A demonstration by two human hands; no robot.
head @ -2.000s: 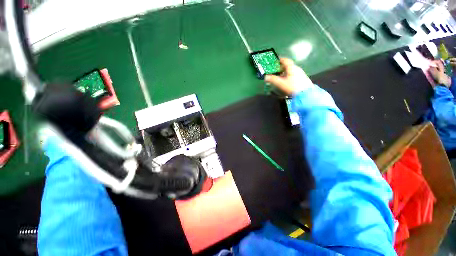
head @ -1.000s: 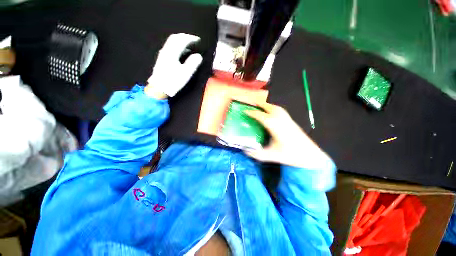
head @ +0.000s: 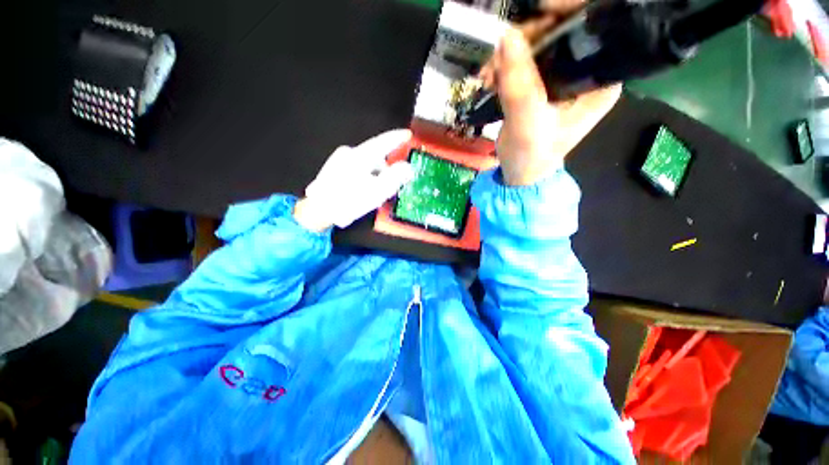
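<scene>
A green circuit board [head: 434, 192] in a thin black housing lies on an orange-red foam pad [head: 386, 223] in front of me. My left hand [head: 357, 178], in a white glove, lies at the board's left edge, thumb and fingertips at its upper left corner. My bare right hand [head: 536, 113] is beyond the board, around the black electric screwdriver [head: 607, 47]. The screwdriver's tip end points at the front of the white screw feeder [head: 451, 64]. The hand and screwdriver hide part of the feeder.
A second board [head: 666, 161] lies on the black mat at right, with a yellow sliver [head: 684, 244] nearby. A curled black sheet with white dots [head: 111, 80] lies at far left. A cardboard box [head: 760, 381] with red material stands at lower right. Another person's blue sleeve [head: 804, 372] shows at right.
The board that my right hand held now lies on the foam pad. My left hand has moved right to its edge. My right hand has moved up to the screwdriver. The view has shifted slightly.
</scene>
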